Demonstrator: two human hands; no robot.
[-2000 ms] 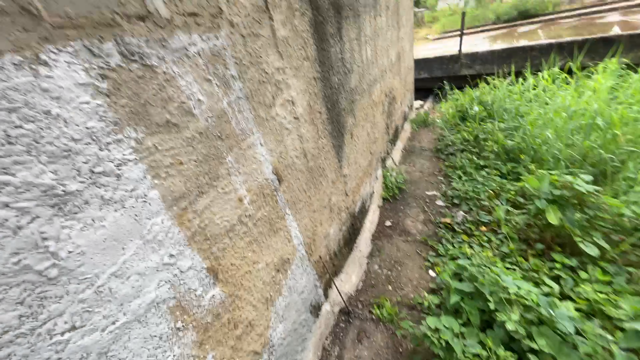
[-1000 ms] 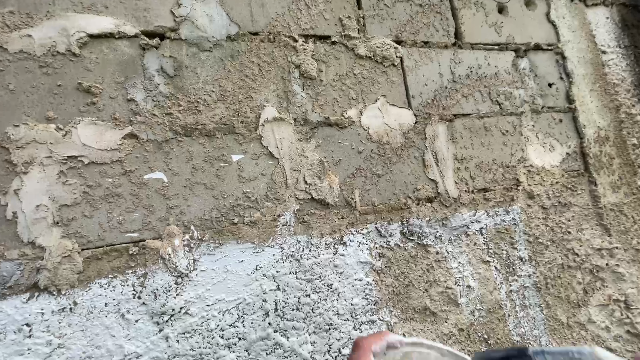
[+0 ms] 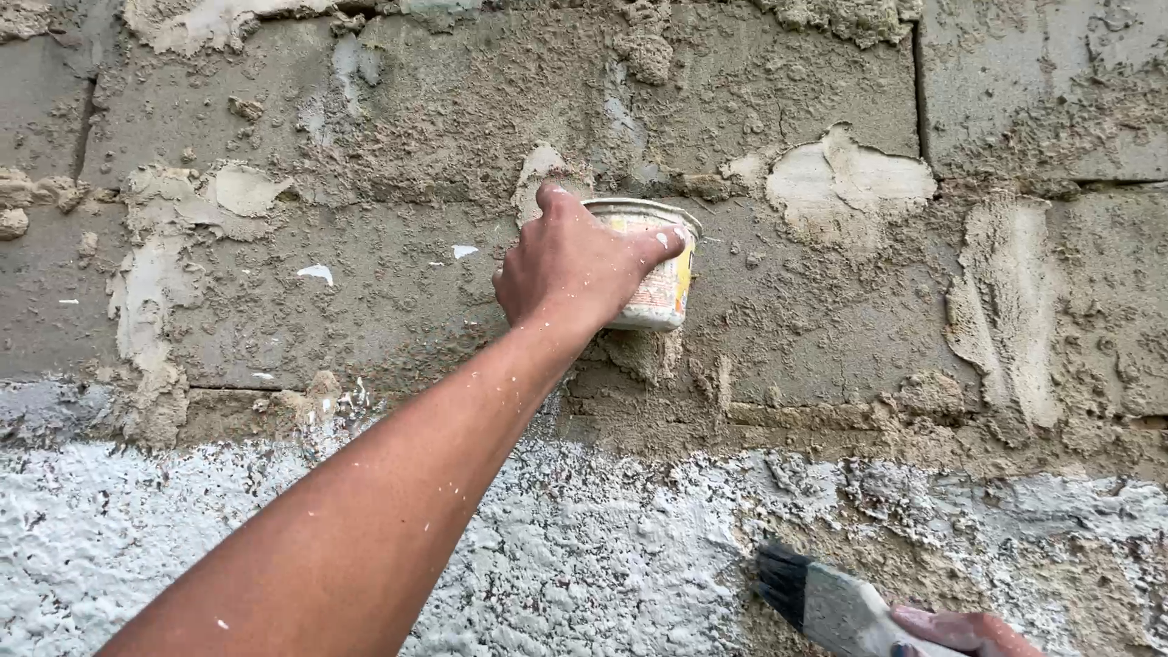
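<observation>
My left hand [image 3: 584,255], speckled with white paint, grips a small plastic tub [image 3: 652,292] by its rim, up against the block wall. The tub bears printed writing, and its inside is hidden from this angle. At the lower right my right hand [image 3: 967,631] holds a paintbrush [image 3: 844,602], partly cut off by the frame edge. Its dark bristles point left and lie at the edge between the white paint [image 3: 584,547] and a bare patch of render [image 3: 821,557].
The rough block wall [image 3: 821,319] fills the view. Pale mortar patches [image 3: 849,187] cover some joints, and small white paint spots [image 3: 317,273] dot the blocks. Thin dark gaps run between several blocks.
The view has swung from along the wall and grass path to face the wall. My left hand with the tub has come into view, and more of the brush shows at the lower right.
</observation>
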